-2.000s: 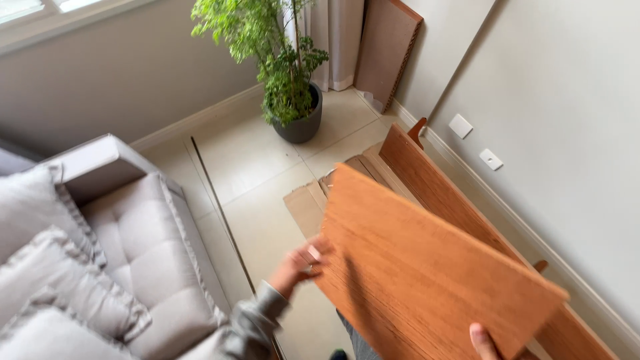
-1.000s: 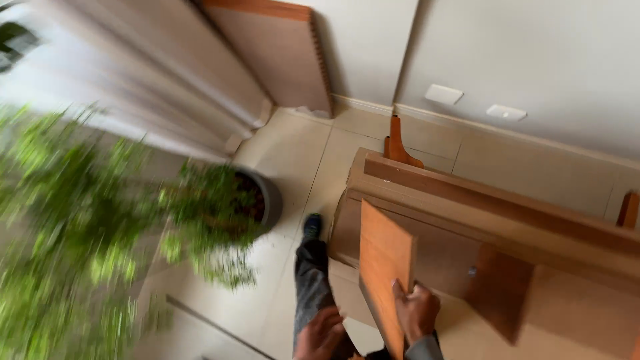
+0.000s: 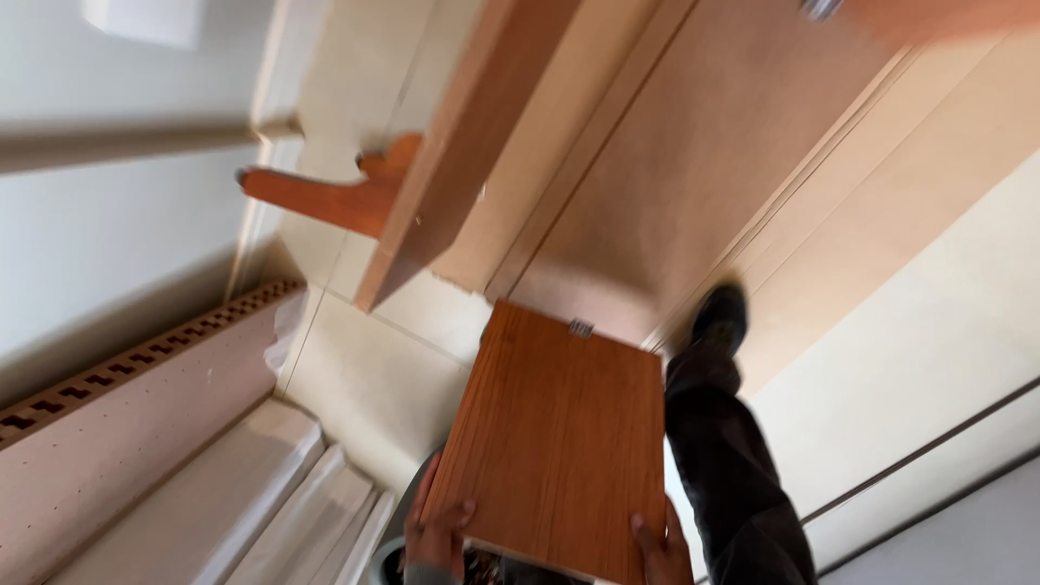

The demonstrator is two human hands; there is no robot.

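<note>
A rectangular wooden panel (image 3: 561,439) with reddish-brown grain is held between my two hands at the bottom centre. My left hand (image 3: 437,520) grips its lower left edge, thumb on top. My right hand (image 3: 662,540) grips its lower right edge, thumb on the face. A small metal fitting (image 3: 581,327) sits at the panel's far edge. Beyond the panel, a wide brown board (image 3: 674,154) lies on cardboard (image 3: 877,171). A long wooden board (image 3: 463,138) stands on edge to the left, with a curved wooden leg (image 3: 325,199) beside it.
A slotted-edge panel (image 3: 122,439) leans at the left wall beside pale curtains (image 3: 236,504). A plant pot (image 3: 388,561) is partly hidden below the held panel. My shoe (image 3: 720,317) is on the right, at the cardboard. Part of another orange-brown wooden piece (image 3: 951,20) shows at upper right.
The view has swung round strongly. One second ago one hand gripped the panel and the other was beside it; now both hands grip its sides, and its broad face is toward me.
</note>
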